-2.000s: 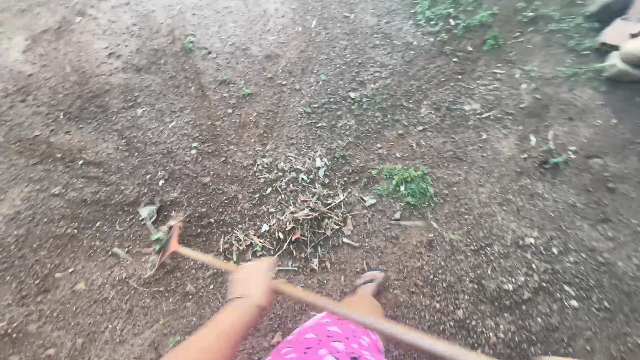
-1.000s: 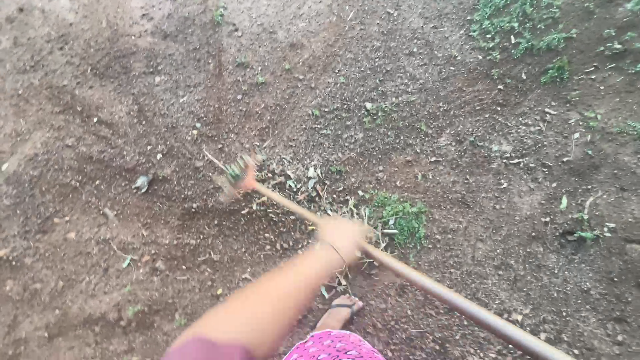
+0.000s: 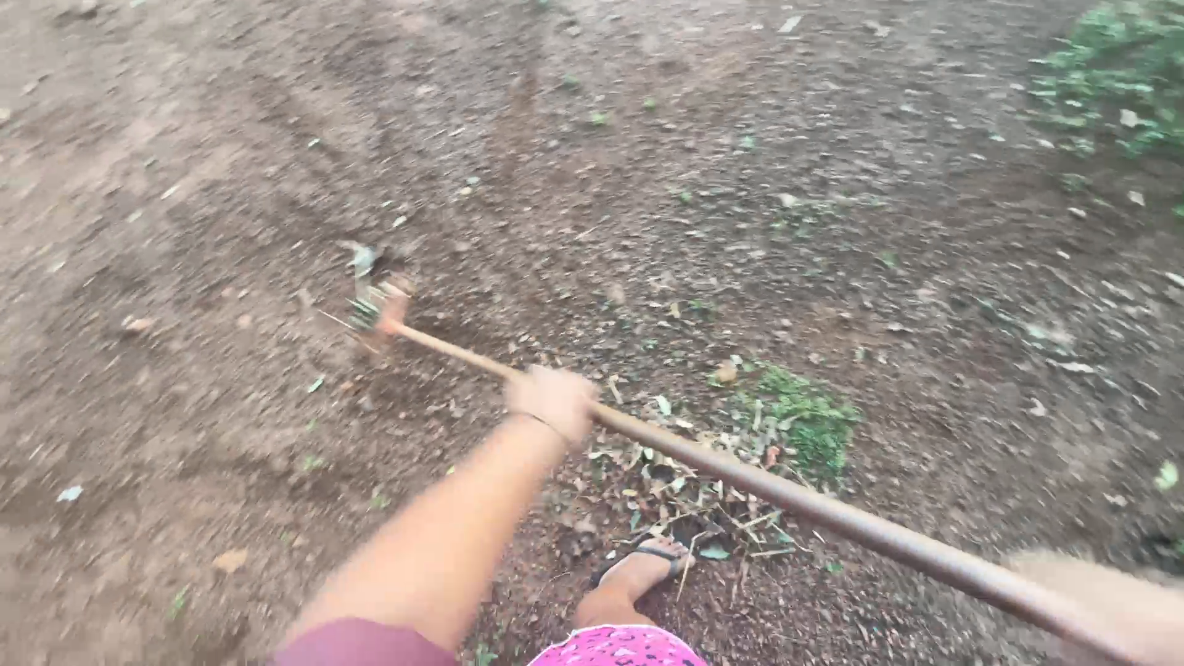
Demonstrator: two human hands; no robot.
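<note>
My left hand grips the wooden handle of a rake partway along it. At the lower right edge, my right hand is blurred and partly cut off, its fingers around the thick upper end of the handle. The orange rake head, blurred, is low over the soil at left centre, with green and pale plant bits caught at it. A heap of dry leaves and twigs lies under and beside the handle, near my foot.
A tuft of green plants borders the heap on its right. More low greenery grows at the upper right. My foot in a dark sandal stands at the heap's near edge. Bare soil with scattered leaves surrounds it.
The rake head has moved left, away from the leaf heap it was over one second ago. My left hand has moved left with the handle. My right hand has come into view.
</note>
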